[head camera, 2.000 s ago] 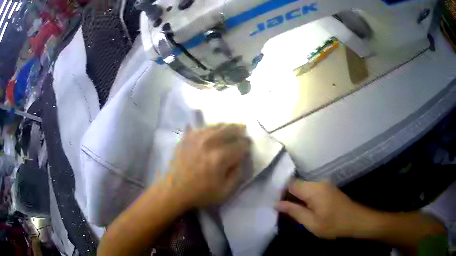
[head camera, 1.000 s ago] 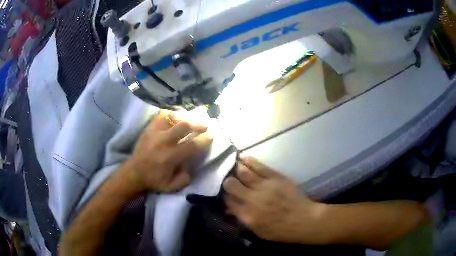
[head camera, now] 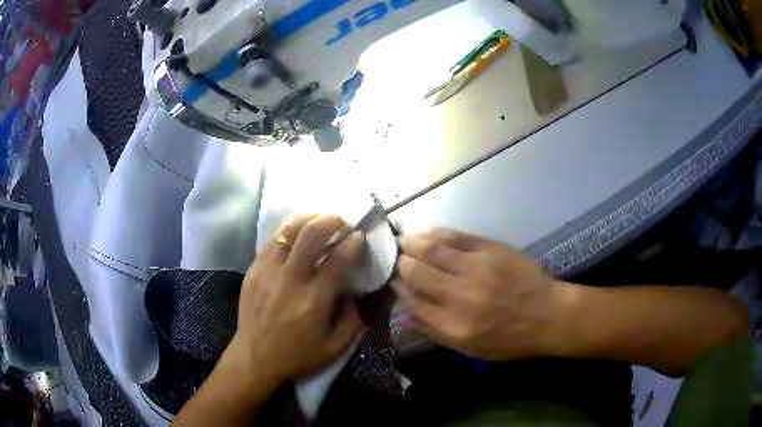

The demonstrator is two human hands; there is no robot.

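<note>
A garment panel point(head camera: 221, 196), pale on one side and dark textured on the other, lies on the machine bed left of and below the needle area. My left hand point(head camera: 305, 288) is closed on its edge, with a ring on one finger. My right hand point(head camera: 476, 292) pinches the same edge close by at the right. A small folded pale and grey piece point(head camera: 376, 250) shows between the hands. The white sewing machine head point(head camera: 251, 67) is above, and lamp glare hides the presser foot and needle.
Green and orange snips point(head camera: 472, 65) lie under the machine arm beside a brown tab point(head camera: 543, 82). A grey measuring strip point(head camera: 652, 188) runs along the table's curved edge. Dark cloth point(head camera: 192, 317) hangs at the lower left. More cloth and coloured items are at the far left.
Both hands are now below the needle area, farther from the machine head. The edge between them is folded over, and dark cloth shows at the lower left. The machine sits higher in view.
</note>
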